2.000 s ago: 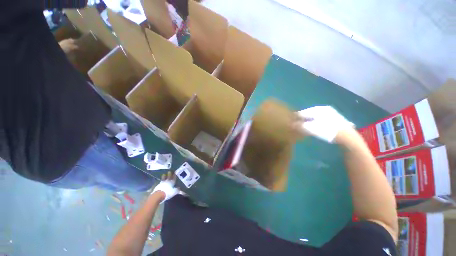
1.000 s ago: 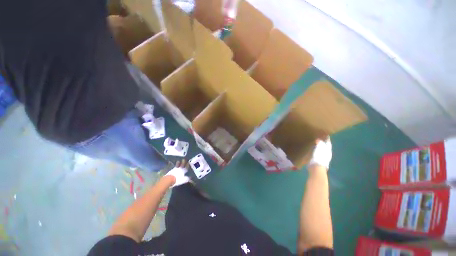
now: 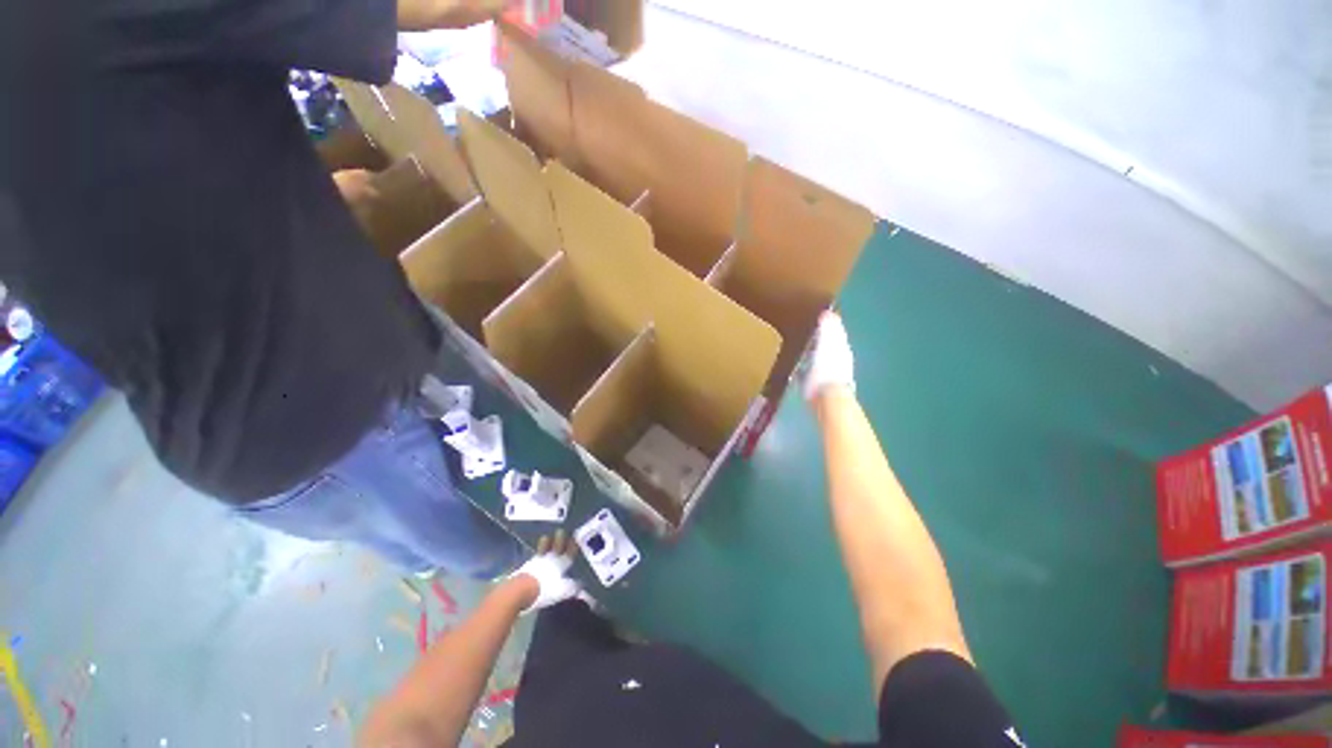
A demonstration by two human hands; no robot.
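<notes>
Open retail boxes (image 3: 665, 314), brown inside with flaps up, stand in two rows. A pale flat piece (image 3: 665, 462) lies in the bottom of the front right box. My gloved right hand (image 3: 830, 358) is on the right wall of the rear right box, fingertips at its top edge; the far side of its grip is hidden. My gloved left hand (image 3: 551, 579) rests at the bench edge, fingers a little apart, holding nothing, beside a white mounting bracket (image 3: 606, 547). More white brackets (image 3: 536, 495) line the edge to the left.
A person in dark top (image 3: 249, 263) and jeans stands at left against the bench; a forearm shows at the top. Closed red retail boxes (image 3: 1250, 621) stand at right. The green bench (image 3: 1008, 424) meets a white wall. A blue crate (image 3: 44, 395) and floor scraps are at left.
My right hand has moved the open box from apart on the right up against the row. My left hand has stayed at the bench edge. The view has shifted.
</notes>
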